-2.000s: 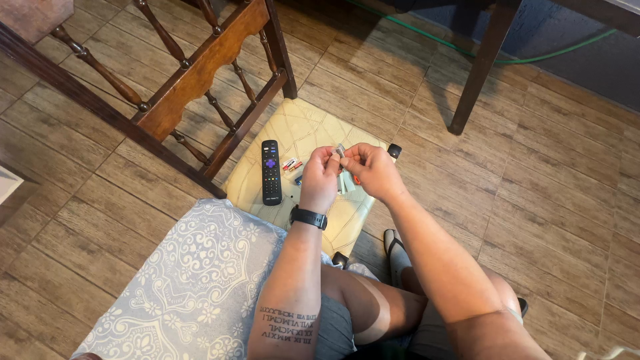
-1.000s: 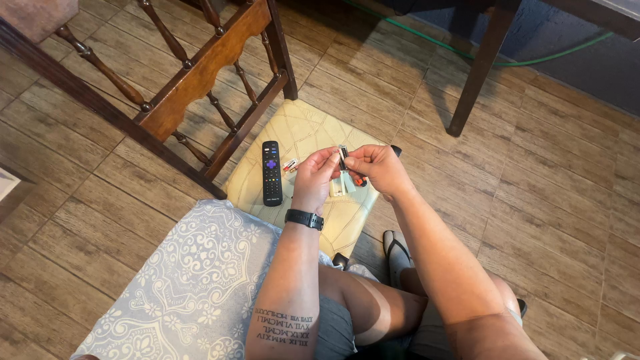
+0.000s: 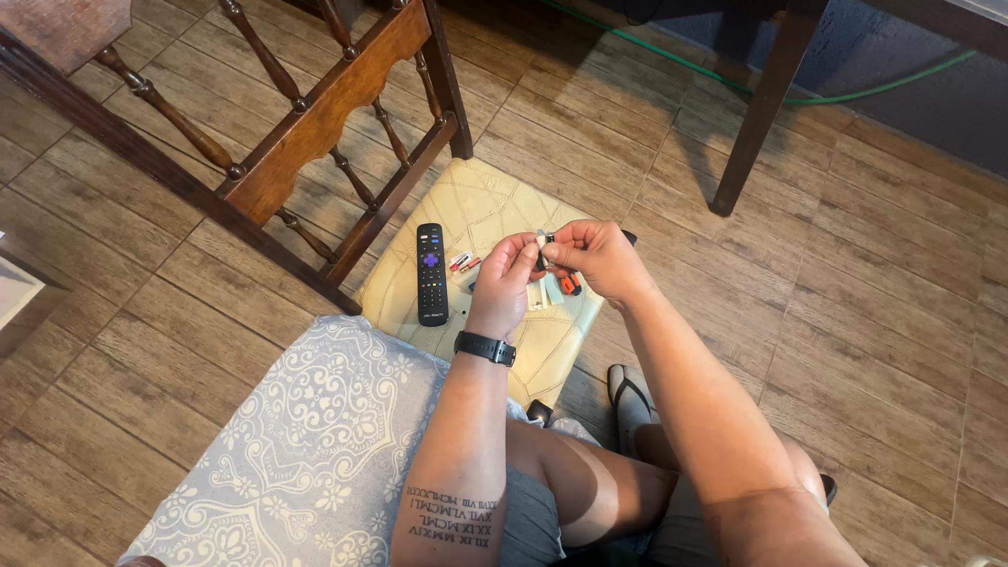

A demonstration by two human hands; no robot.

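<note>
Over the cream chair seat [image 3: 484, 193], my left hand [image 3: 506, 283] and my right hand [image 3: 602, 260] meet, fingertips pinching a small dark and pale part [image 3: 543, 250] between them. What that part is cannot be made out. A black remote control [image 3: 431, 276] lies on the seat to the left of my left hand. Between them are small red-and-white batteries [image 3: 465, 263]. Below my fingers lie a pale plastic piece [image 3: 537, 294], a light blue strip [image 3: 554, 290] and an orange-and-black object [image 3: 570, 284]. My left wrist wears a black watch [image 3: 484, 347].
The wooden chair back [image 3: 331, 102] with turned spindles rises at the upper left. A patterned blue-grey cloth [image 3: 315, 425] lies at lower left. A dark table leg [image 3: 760, 118] stands at upper right, and a green hose [image 3: 677, 59] runs behind it. My sandalled foot [image 3: 630, 402] is below the seat.
My hands stay together over the seat while the fingers shift around the small part. The orange-and-black object shows more fully beside my right hand than before.
</note>
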